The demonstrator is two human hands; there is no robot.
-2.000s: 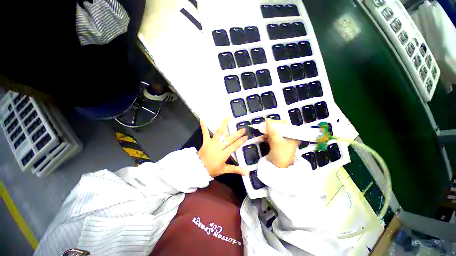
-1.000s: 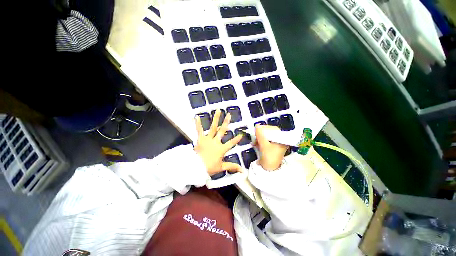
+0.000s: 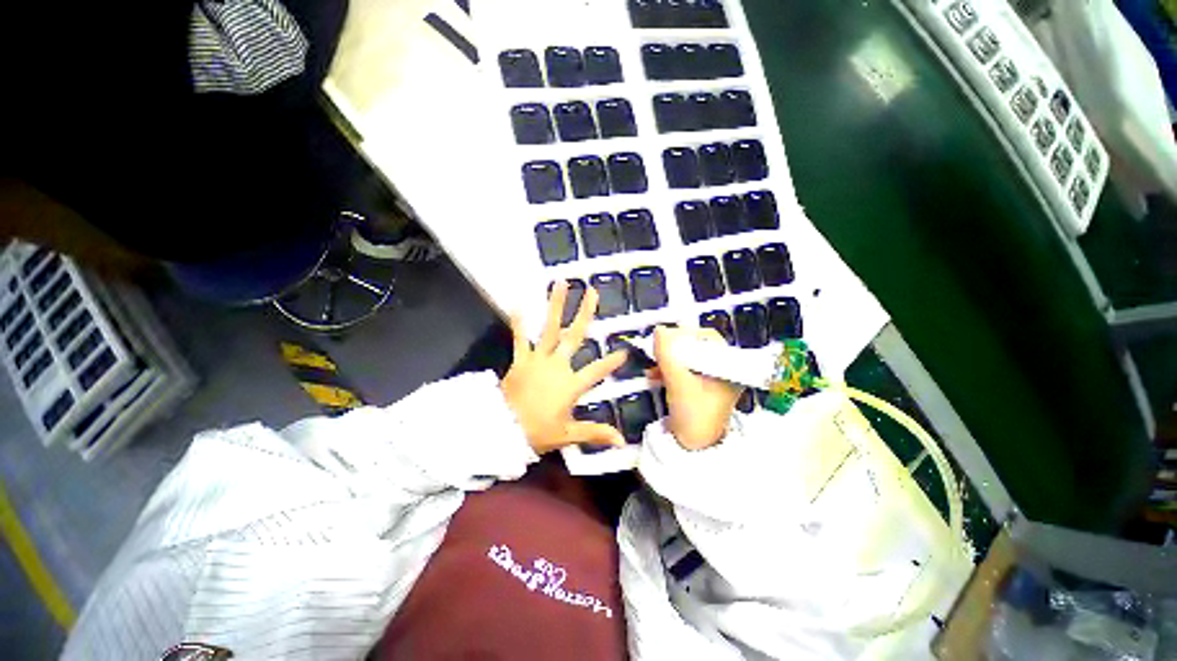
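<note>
A white blister tray (image 3: 645, 145) holds two columns of glossy black housings (image 3: 586, 176) in groups of three. My left hand (image 3: 553, 387) lies spread over the tray's lower left part, fingers apart, partly covering housings. My right hand (image 3: 697, 394) grips a white dispensing pen (image 3: 725, 360), its narrow tip pointing left over a housing near my left fingers. Whether the tip touches it I cannot tell. A green and yellow fitting (image 3: 790, 376) is at the pen's rear, with a pale yellow hose (image 3: 906, 416) looping down from it.
Dark green conveyor belt (image 3: 929, 220) at right, with a white tray of silvery parts (image 3: 1020, 97) beyond. Black strips (image 3: 454, 36) lie at upper left of the bench. Cardboard box with clear bags (image 3: 987, 594) at lower right. Stacked trays (image 3: 84, 349) and a stool (image 3: 329, 291) at left.
Over the last two seconds, my left hand has come to lie over the tray's lower left housings. The pen stays in my right hand. The view has shifted left and right between frames.
</note>
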